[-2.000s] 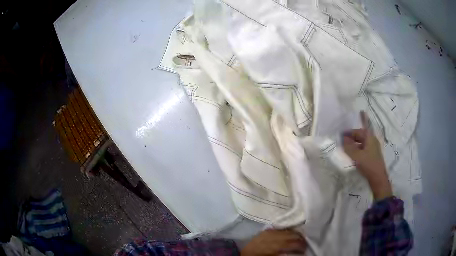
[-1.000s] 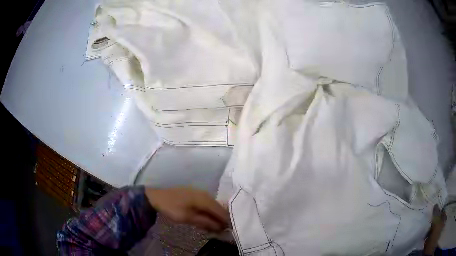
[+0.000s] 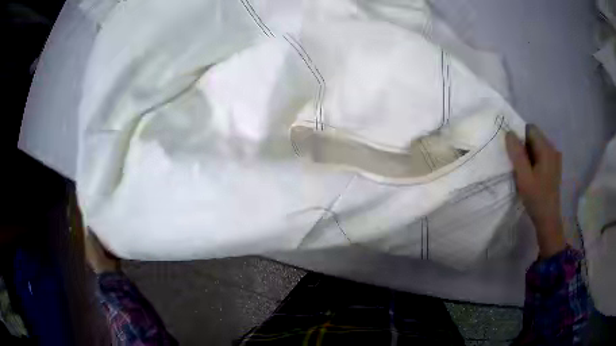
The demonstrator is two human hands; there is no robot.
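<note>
An off-white jacket shell (image 3: 202, 196) with thin dark double seam lines is spread across the middle of the view, lifted partly over the table's near edge. A long curved opening, like an armhole (image 3: 371, 157), gapes near its middle right. My left hand (image 3: 101, 253) holds the cloth's lower left edge; its fingers are mostly hidden by the cloth. My right hand (image 3: 537, 165) grips the right end of the cloth beside the opening, with fingertips at the edge.
The pale table (image 3: 564, 88) extends behind and to the right. More off-white cloth (image 3: 602, 230) lies at the far right edge. Speckled grey floor (image 3: 202, 294) and dark clothing (image 3: 358, 314) show below the table edge. A blue shape stands at lower left.
The garment has been turned and drawn toward me, spread wide between my hands. My left hand has moved left to its lower left edge; my right hand has moved up and left along its right side.
</note>
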